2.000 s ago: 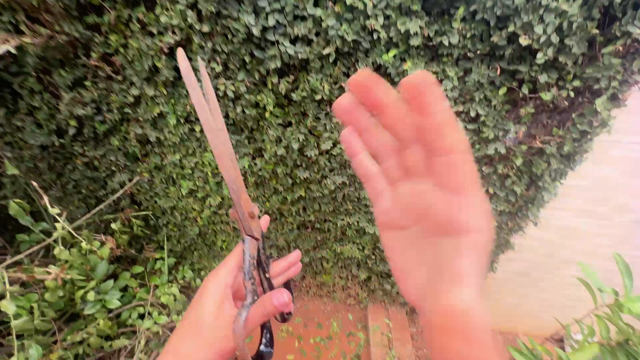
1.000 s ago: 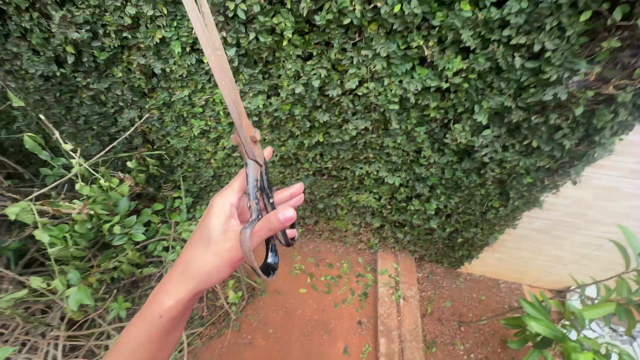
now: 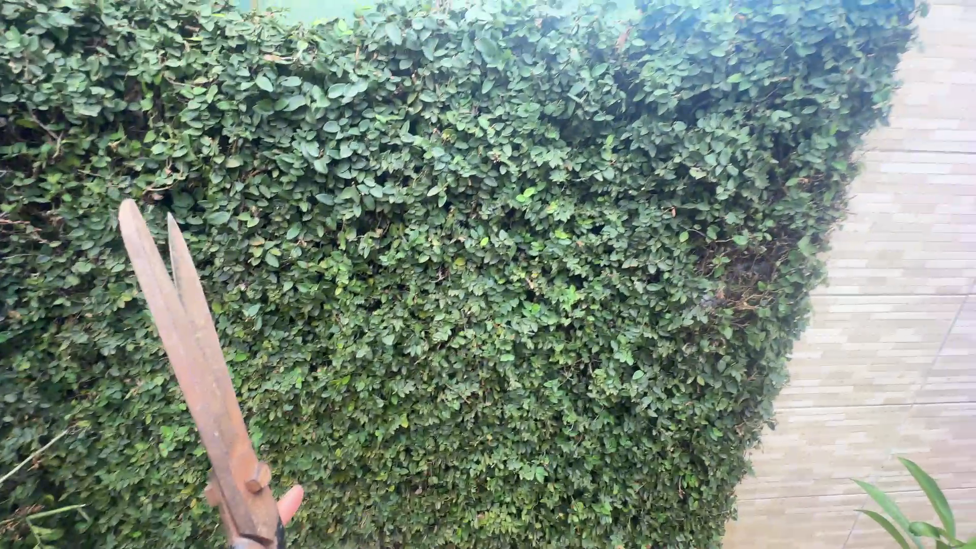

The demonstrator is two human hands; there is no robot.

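Rusty long-bladed scissors (image 3: 206, 374) rise from the bottom left, blades pointing up and slightly parted at the tips. Just one fingertip of my left hand (image 3: 290, 504) shows beside the pivot bolt; the rest of the hand and the handles lie below the frame edge, with the scissors held up in front of the leaves. A dense green climbing hedge (image 3: 488, 305) fills most of the view behind the blades. My right hand is out of view.
At the right a tiled wall (image 3: 877, 366) with a pale brick-like pattern meets the hedge's slanting edge. A leafy plant (image 3: 915, 507) stands at the lower right. Thin stems (image 3: 34, 457) poke in at the lower left. Bare twigs (image 3: 743, 282) show near the hedge's right edge.
My right hand, raised open two seconds ago, has left the view. The view has tilted up, so the red ground and most of my left hand no longer show.
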